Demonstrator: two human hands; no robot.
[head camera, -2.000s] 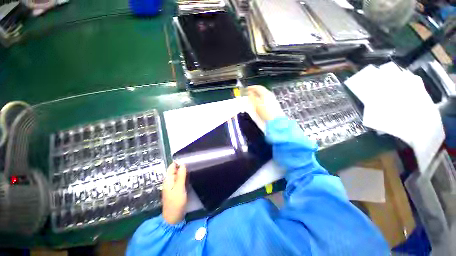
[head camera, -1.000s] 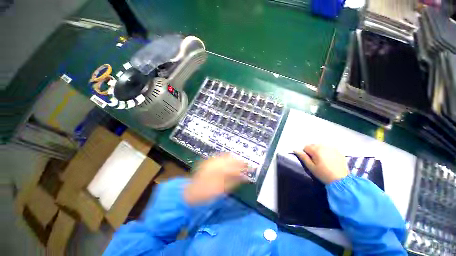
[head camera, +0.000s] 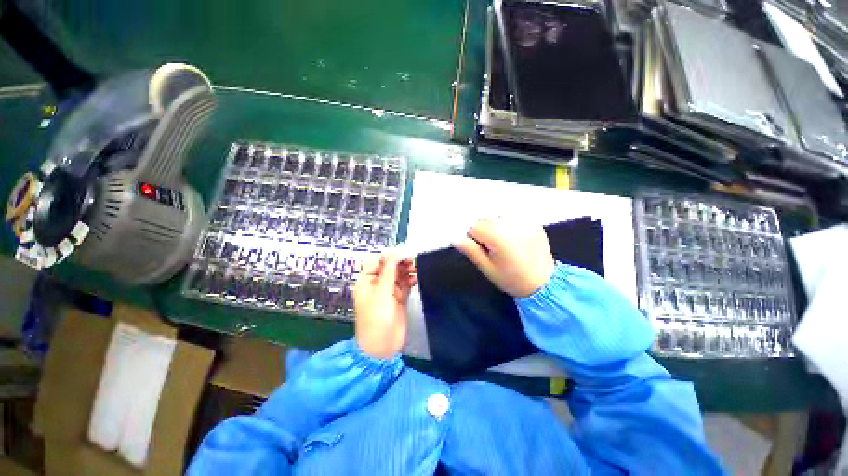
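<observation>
A glossy black tablet unit (head camera: 474, 316) lies tilted on the white work sheet (head camera: 521, 200). My right hand (head camera: 510, 256) rests over its upper edge, thumb and fingertips near the upper left corner. My left hand (head camera: 383, 296) is beside that corner with thumb and fingers bent together; whether a tiny piece is between the fingertips cannot be told. A blister tray (head camera: 298, 228) with small dark parts is left of the sheet, and another blister tray (head camera: 714, 274) is right of it.
A grey tape dispenser (head camera: 139, 223) with a red display stands at the left. Stacked units (head camera: 567, 70) are at the far edge. Loose white sheets (head camera: 823, 297) lie at the right. A brown carton (head camera: 181, 390) with white contents is below left. Yellow tape marks (head camera: 562, 178) show by the sheet.
The view swung left, then partly back. My left hand left the unit, moved blurred over the left tray, and is now at the unit's upper left corner. My right hand stays on the unit.
</observation>
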